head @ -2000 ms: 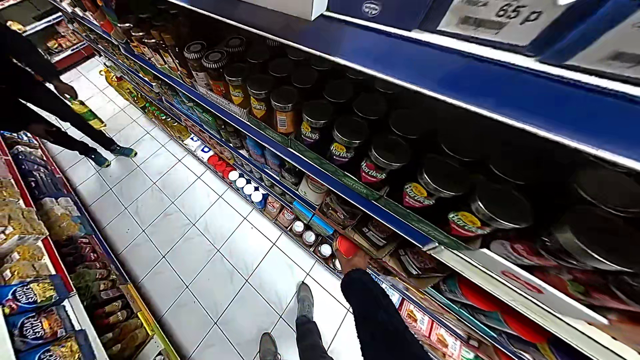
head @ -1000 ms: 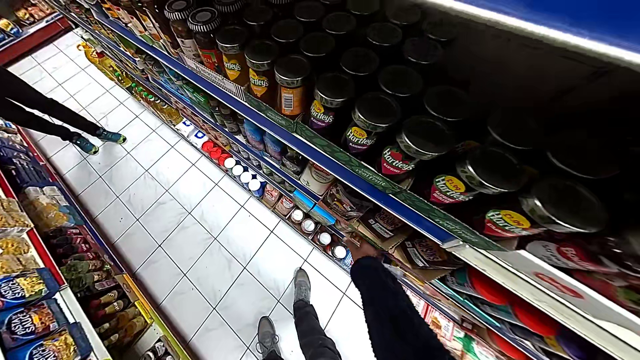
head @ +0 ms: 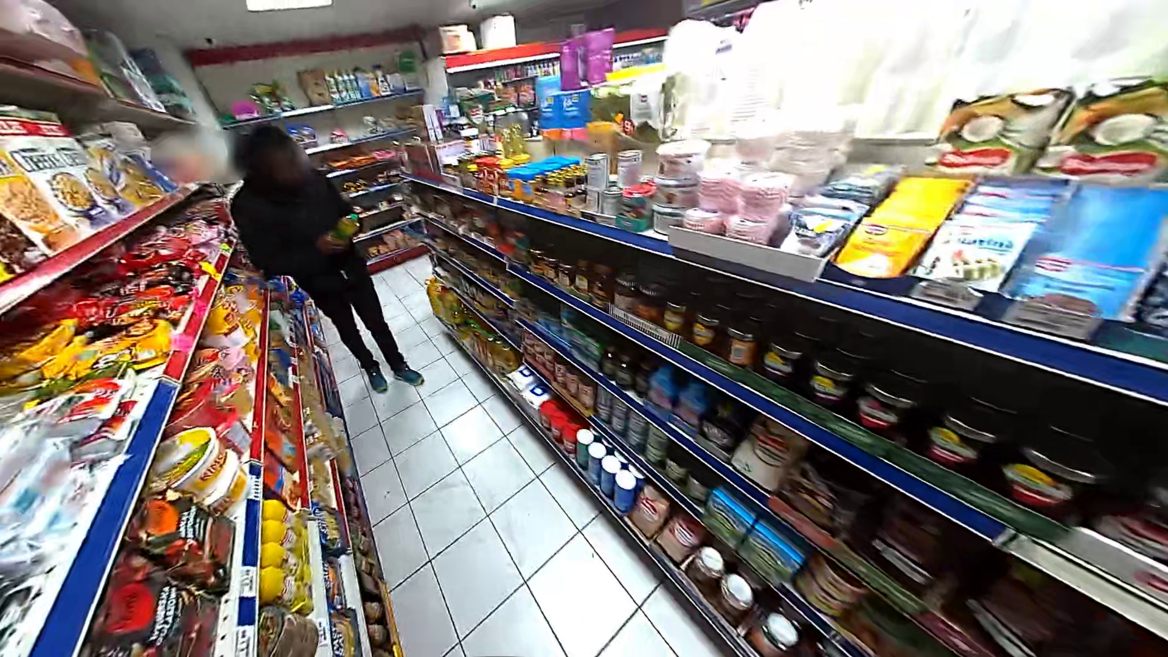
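Neither my left hand nor my right hand is in view now. Glass jars with dark lids (head: 885,406) stand in a row on the right-hand shelf unit. Low down on that unit are jars with white lids (head: 735,593) and tubs with blue and white lids (head: 610,473), with red-lidded ones (head: 558,424) beyond. Above the jars, the upper shelf holds a yellow packet (head: 903,224), a blue packet (head: 1090,255) and stacked pink-and-white tubs (head: 762,201).
A person in dark clothes (head: 301,228) stands up the aisle at the left, a green-and-yellow item (head: 345,228) in hand. White floor tiles (head: 497,511) run between the two shelf units. Bagged snacks (head: 119,319) and yellow lemon-shaped bottles (head: 274,555) line the left unit.
The view has swung up and left along the aisle. My right arm, which reached to the low shelf on the right in the earlier frames, has left the view.
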